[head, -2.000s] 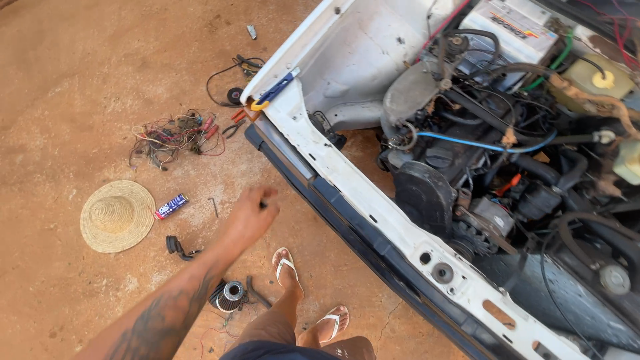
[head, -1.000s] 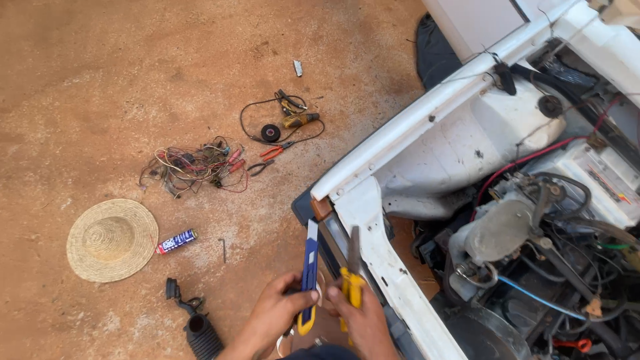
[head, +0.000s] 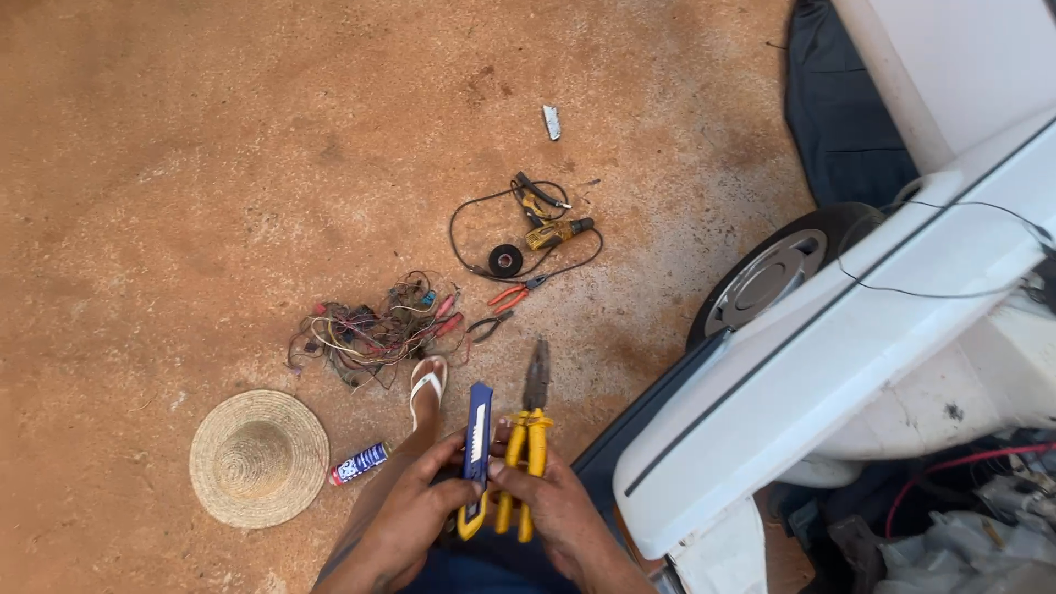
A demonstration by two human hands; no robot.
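My left hand (head: 421,503) grips a blue and yellow snap-off utility knife (head: 476,454), held upright in the view. Beside it, my right hand (head: 549,503) holds pliers with yellow handles (head: 536,437), their dark jaws together and pointing away from me. The fingers of both hands nearly meet between the two tools. Ahead on the ground are red-handled pliers (head: 513,293), dark-handled pliers (head: 491,327), a roll of black tape (head: 505,261) and a corded yellow drill (head: 557,234).
A tangled wiring harness (head: 363,334) lies near my sandalled foot (head: 426,392). A straw hat (head: 259,459) and a spray can (head: 360,464) are at left. The white car's fender (head: 808,355), front wheel (head: 767,280) and engine bay fill the right. A small pale object (head: 551,122) lies farther off.
Two seconds ago the knife lay on the car's front edge; now it is in my left hand, and the yellow pliers are in my right. The view has swung toward the wheel.
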